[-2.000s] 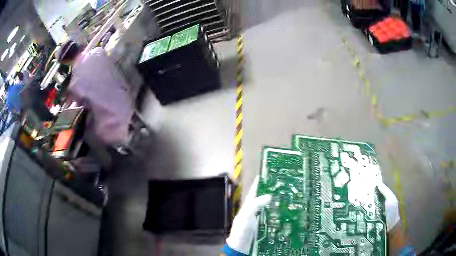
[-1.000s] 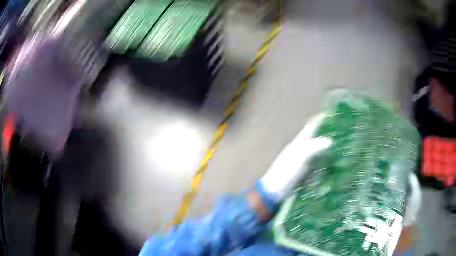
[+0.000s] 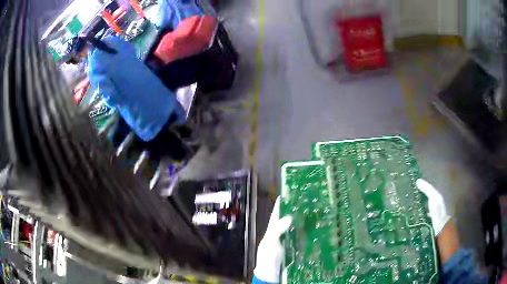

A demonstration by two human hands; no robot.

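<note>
A large green printed circuit board (image 3: 361,216) with a stepped outline and white border lines is at the lower right, solder side up. My left hand (image 3: 271,244), in a white glove, holds its left edge. My right hand (image 3: 433,205), also gloved, holds its right edge. The fingers under the board are hidden. The board's near edge is cut off by the picture's bottom.
A black tray (image 3: 247,222) with white-striped boards stands on the floor at the lower centre. A person in blue (image 3: 130,89) sits at a bench at the upper left. A red box (image 3: 362,43) stands ahead. Dark ribbed stacks (image 3: 50,127) are at the left.
The view has turned to another part of the floor. The green board is still between both hands. The person in purple and the stacked green boards are out of view.
</note>
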